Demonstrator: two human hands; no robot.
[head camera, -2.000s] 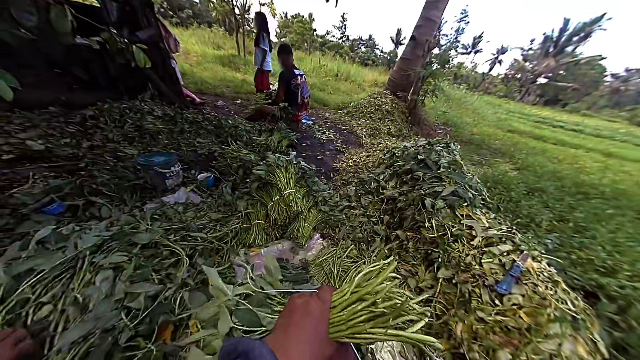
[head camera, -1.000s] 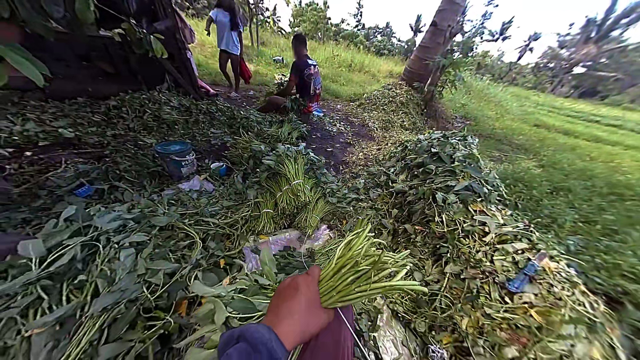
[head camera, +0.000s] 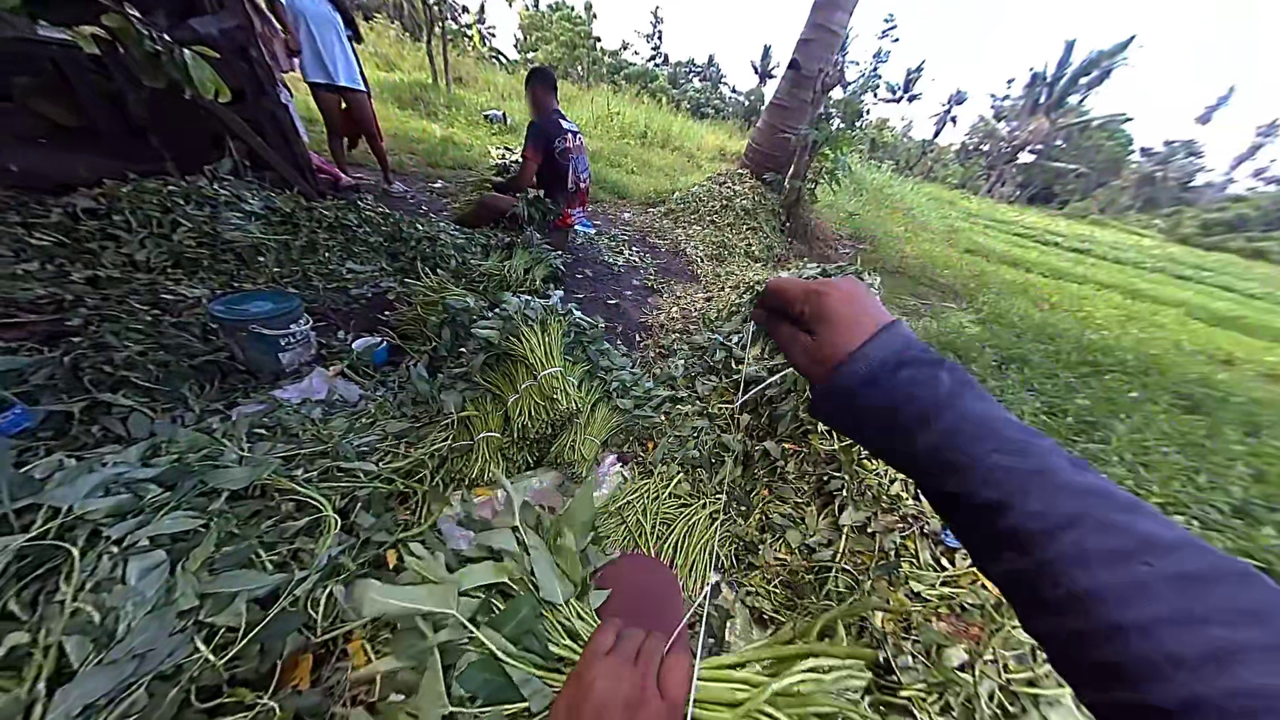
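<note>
My left hand (head camera: 622, 675) grips a bunch of leafy green stems (head camera: 785, 680) at the bottom centre, with leaves to its left and cut stem ends to its right. Raised at right centre, my right hand (head camera: 822, 322) has its fingers closed on a thin white string (head camera: 728, 470). The string runs down from it to the bunch beside my left hand. Just beyond the left hand shows a rounded dark red surface, perhaps my clothed knee. Several tied bundles of stems (head camera: 540, 385) lie ahead, with loose stems (head camera: 665, 520) nearer me.
A lidded dark bucket (head camera: 262, 332) and a blue-white cup (head camera: 371, 350) stand at left among heaped leaves (head camera: 180, 520). Ahead, a person (head camera: 555, 150) sits low on the ground near standing people (head camera: 335, 80). A leaning palm trunk (head camera: 800, 90) rises behind the leaf heap.
The bunch has gone from upright at centre to low at the bottom edge. My right hand has come into view, raised with the string. A standing person ahead has moved left.
</note>
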